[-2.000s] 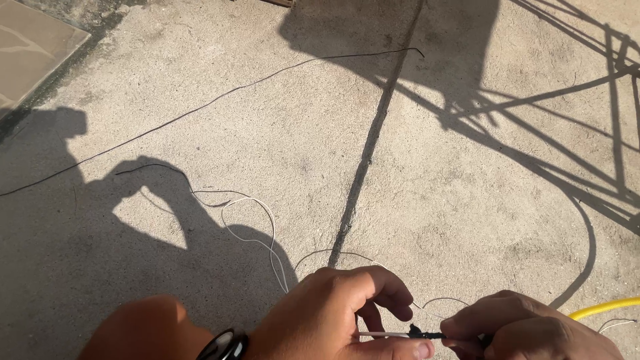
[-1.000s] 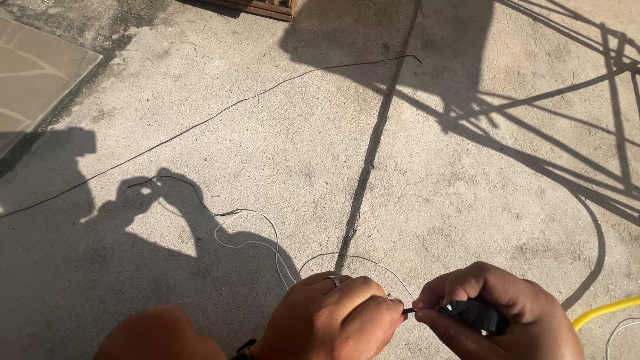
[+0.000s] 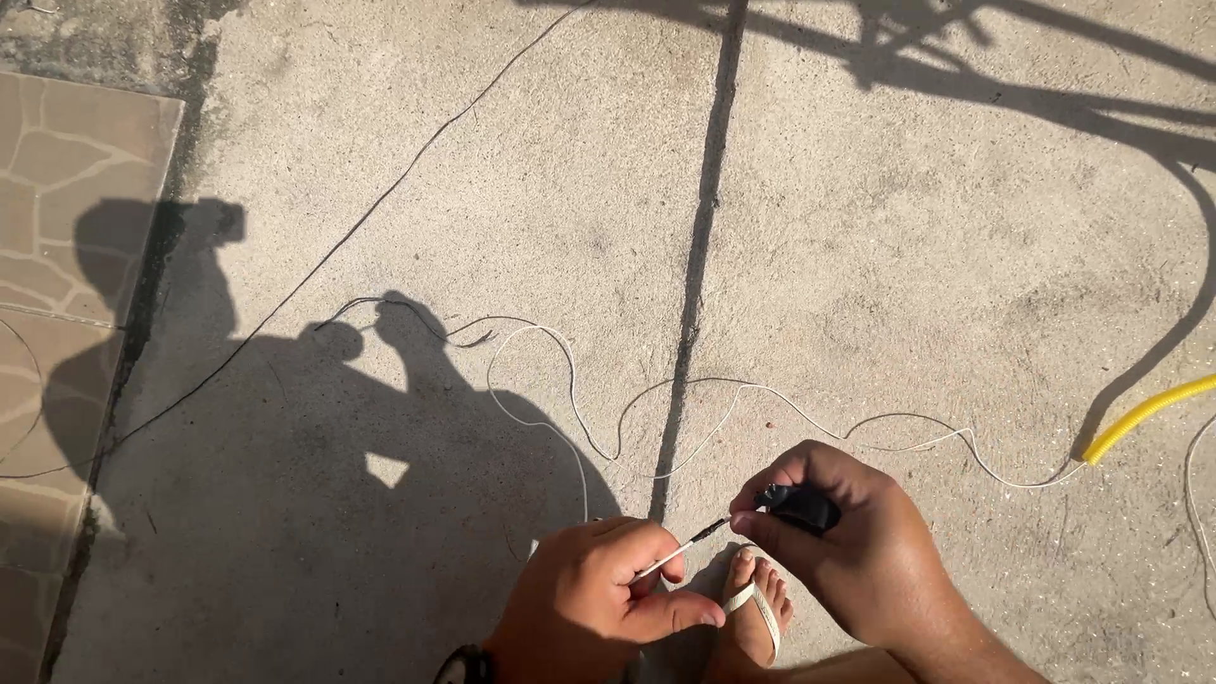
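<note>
At the bottom centre my left hand holds a thin white cable between thumb and fingers. A short black-wrapped part lies on that cable between my two hands. The fingertips of my right hand pinch the cable's far side, just past the black part. In the same hand sits a small black object, partly covered by the fingers; its kind is unclear. White wire runs in loose loops over the concrete and reaches the open end of a yellow corrugated conduit at the right.
A long dark wire crosses the concrete floor diagonally. Stone-patterned paving borders it at left. A dark groove divides the concrete. A foot in a white flip-flop stands below my hands. More pale wire lies at far right.
The view has shifted. My hands have moved apart, and the black-wrapped part between them now shows more clearly. My left thumb has spread away from the fingers.
</note>
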